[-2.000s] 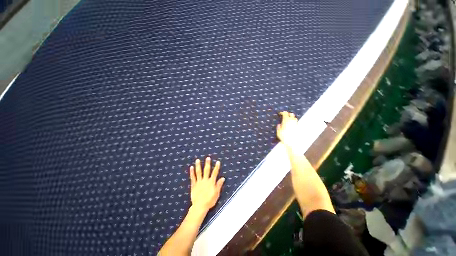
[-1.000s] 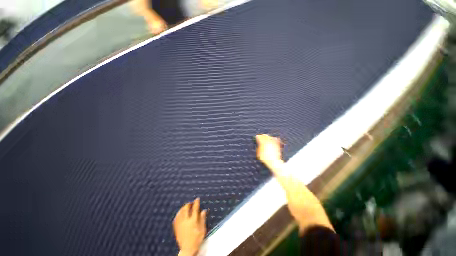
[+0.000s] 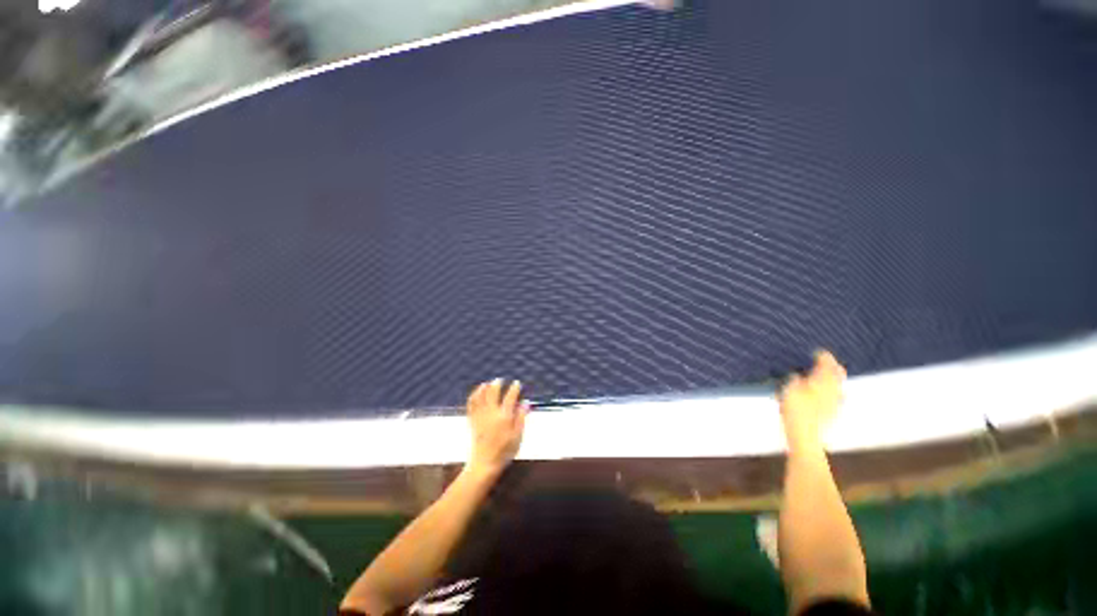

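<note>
Navy fabric ply (image 3: 674, 241) with small pale marks, blurred into stripes, covers most of the table. Its near edge lies along the white underlay paper (image 3: 650, 427). My left hand (image 3: 496, 421) is at this edge, fingers slightly bent over the cloth; blur hides whether it pinches the cloth. My right hand (image 3: 814, 397) is farther right on the same edge, fingers curled together on the cloth. A thin dark line runs along the cloth edge between my hands.
The brown table edge (image 3: 656, 481) runs in front of my body, above the green floor (image 3: 962, 529). The cloth's far edge has a pale border. Blurred grey and dark shapes lie beyond it at the upper left.
The view has turned, so the near edge now runs across the picture. My left hand has moved from the cloth's surface to its edge. The helper's arms have left the upper left.
</note>
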